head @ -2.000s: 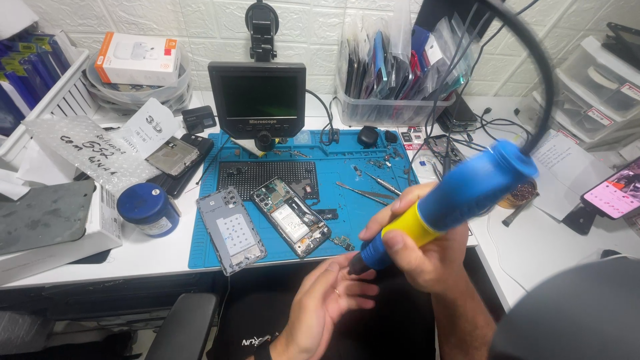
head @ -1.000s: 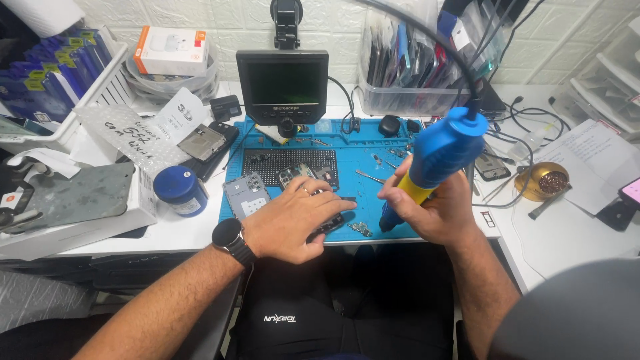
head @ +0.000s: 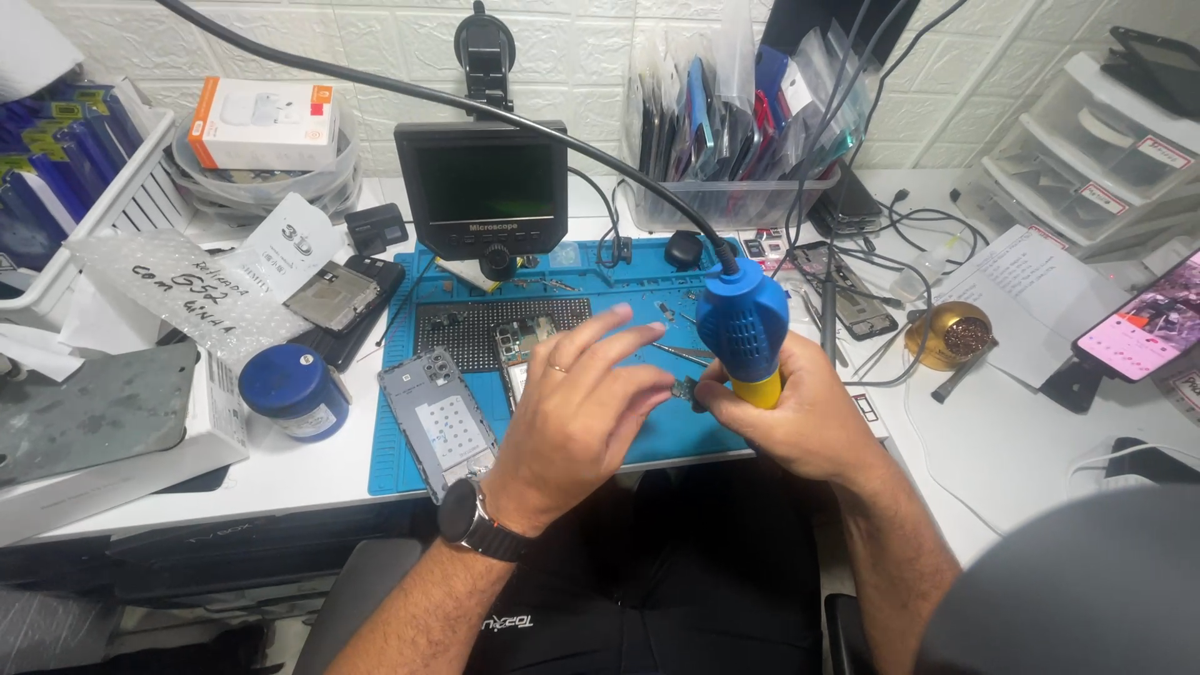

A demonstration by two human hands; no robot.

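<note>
My right hand [head: 792, 403] is closed around a blue and yellow corded hand tool [head: 745, 328], which looks like a hot-air gun; its lower end is hidden. Between my left hand [head: 586, 394] and the tool is a small circuit board [head: 685, 388], touched by my left thumb and index fingertips, with my right thumb close by. The other left fingers are spread. Behind my left hand lies an opened smartphone [head: 516, 349], partly covered. A grey phone back frame [head: 441, 422] rests on the left of the blue silicone mat [head: 609, 459].
A microscope screen [head: 486, 192] stands behind the mat. Tweezers [head: 680, 352] and small parts lie on it. Left are a blue jar [head: 292, 389] and bubble wrap [head: 178, 291]; right, a gold tip cleaner [head: 947, 336], cables and a lit phone [head: 1148, 314]. The tool's cord [head: 422, 94] arches overhead.
My left hand has lifted from the opened phone and moved right to the small board beside the tool. My right hand still holds the tool.
</note>
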